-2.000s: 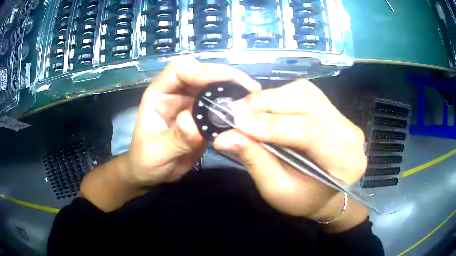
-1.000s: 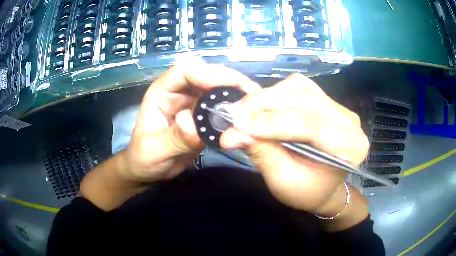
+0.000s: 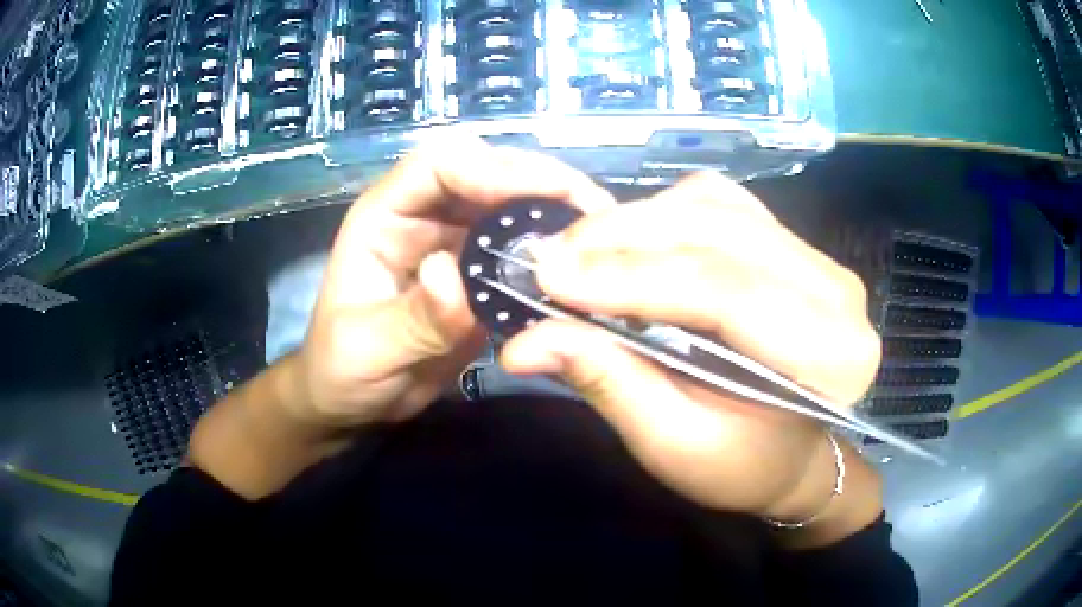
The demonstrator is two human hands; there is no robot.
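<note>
My left hand holds a round black part by its edge, its face with a ring of pale dots and a shiny centre turned up. My right hand holds silver tweezers. The two tips are apart and lie over the dotted ring on the part's left side; whether they touch it I cannot tell. The right fingers cover the part's right side. A large clear blister tray lies just beyond my hands, with rows of black parts on edge.
Another filled clear tray is at the far left. The green mat shows at the right. Lower trays of black parts stand at left and right. A blue frame stands at the right above the grey floor.
The tweezer tips have spread apart from nearly closed, and the tool's rear end has moved a little. The right thumb has shifted slightly left. The left hand still holds the black part.
</note>
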